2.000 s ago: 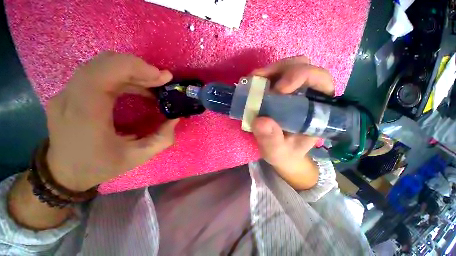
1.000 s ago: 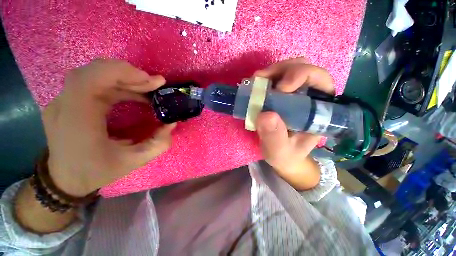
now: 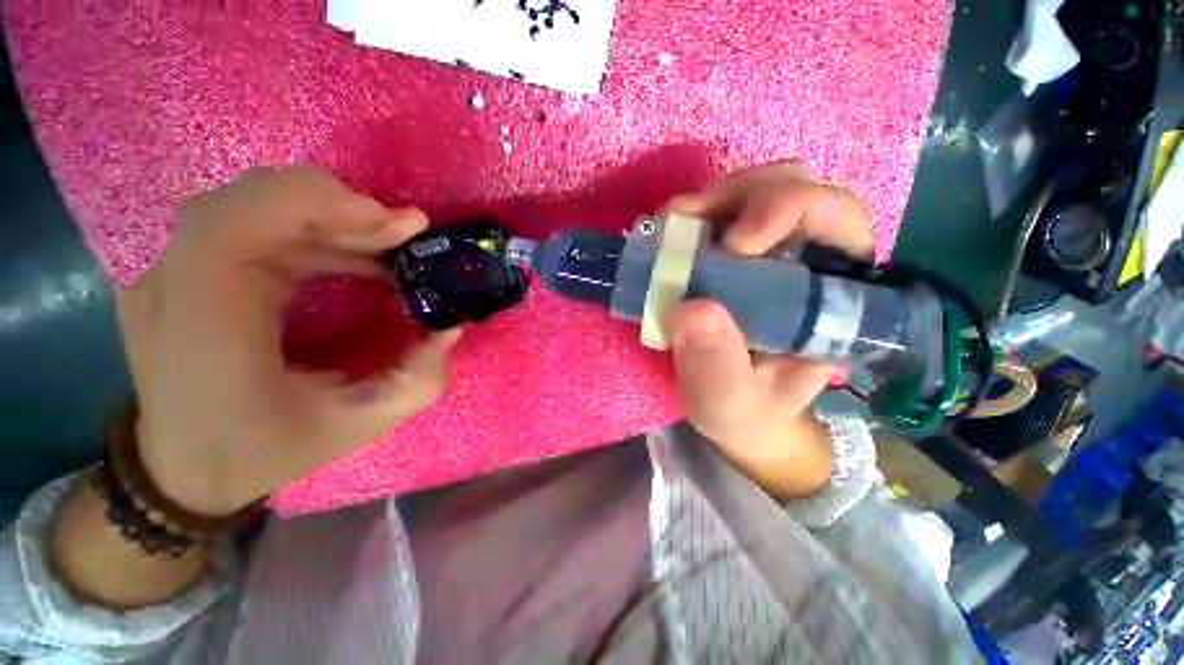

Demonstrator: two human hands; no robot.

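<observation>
My left hand [image 3: 247, 338] pinches a small glossy black device housing [image 3: 455, 279] between thumb and fingers over the pink foam mat. My right hand [image 3: 766, 325] grips a grey-black electric screwdriver [image 3: 753, 296] with a cream tape band and a dark green rear end. The screwdriver points left. Its yellowish bit [image 3: 491, 244] is at the housing's upper right part; whether it touches a screw is too small to tell. Black micro screws [image 3: 548, 16] lie on a white paper sheet [image 3: 455, 39] at the top.
The speckled pink foam mat [image 3: 805, 78] lies under the hands on a dark green bench. Small white specks [image 3: 478, 100] are on it. At the right are black equipment with a round dial [image 3: 1078, 243], a white crumpled piece [image 3: 1041, 50], cables and blue items [image 3: 1104, 468].
The housing has tilted, showing more of its face, and the screwdriver nose has shifted slightly right. More of the white sheet and its screws shows. Both grips are unchanged.
</observation>
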